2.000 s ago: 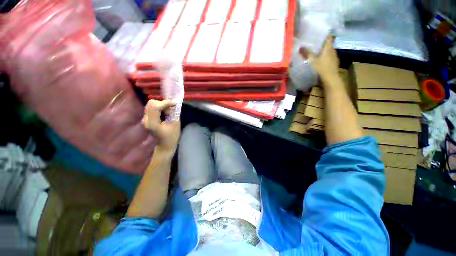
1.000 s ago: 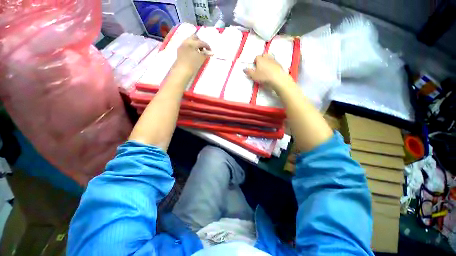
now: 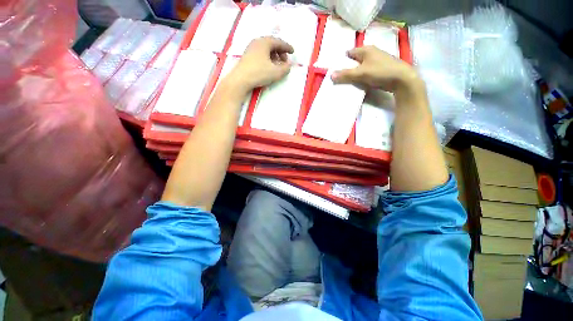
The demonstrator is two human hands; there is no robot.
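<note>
A red tray [image 3: 250,133] tops a stack of red trays. White flat units [image 3: 185,84] lie in its two rows of slots. One white unit [image 3: 335,108] in the near row lies slanted across its slot. My left hand [image 3: 262,63] is over the middle of the tray, fingers curled, with a small clear wisp at the fingertips; whether it grips anything is unclear. My right hand [image 3: 380,69] is over the right part, thumb and fingers apart, thumb tip at the top end of the slanted unit. No firm grip on it shows.
A large pink plastic bag [image 3: 69,150] bulges at left. Clear-wrapped units [image 3: 135,59] lie in a tray behind it. Bubble bags [image 3: 440,66] are piled at right, and one crumpled bag [image 3: 359,9] sits at the tray's back edge. Brown cardboard pieces [image 3: 506,207] and an orange-red roll [image 3: 546,188] are at right.
Both hands came from the tray's left side and the bubble bags onto the tray. Since a second ago, the near-row unit by my right hand has become slanted. The view has shifted.
</note>
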